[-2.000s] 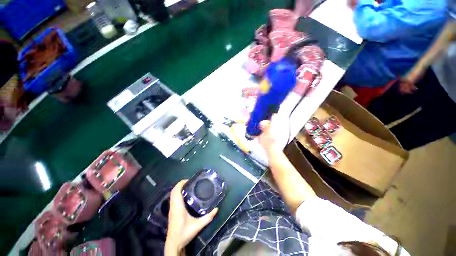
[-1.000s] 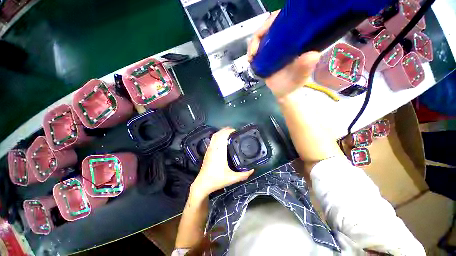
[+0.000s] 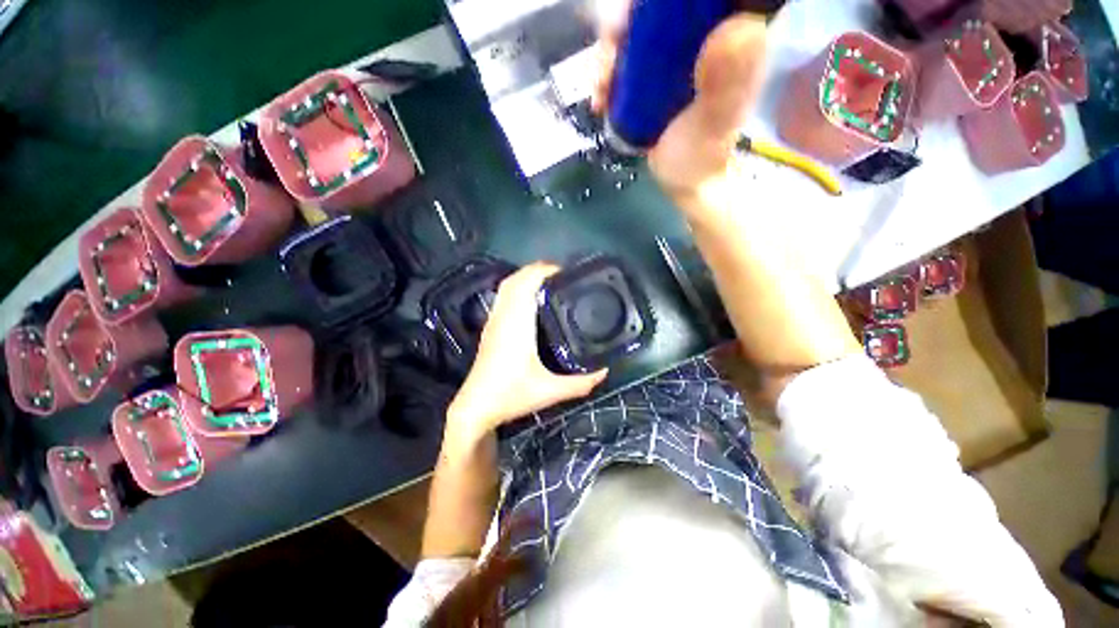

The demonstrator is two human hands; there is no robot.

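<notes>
A black end cover (image 3: 598,314) with a round centre lies face up near the bench's front edge. My left hand (image 3: 522,350) grips it from its left side, thumb and fingers around it. Whatever lies under the cover is hidden. My right hand (image 3: 706,111) is closed around the blue electric screwdriver (image 3: 663,68) at the top centre. Its lower end is at the front of the white screw feeder (image 3: 522,92); the tip is too blurred to make out. Loose black frames (image 3: 338,272) lie left of my left hand.
Pink housings (image 3: 322,141) with open ends up stand at the left. More pink housings (image 3: 859,92) stand on the white surface at right, near yellow-handled cutters (image 3: 792,163). A cardboard box (image 3: 1000,356) holding pink units is at lower right. A red sheet (image 3: 37,564) lies at lower left.
The view has swung from the right toward the bench. The screwdriver has come from over the white surface to the screw feeder. My left hand still holds the cover.
</notes>
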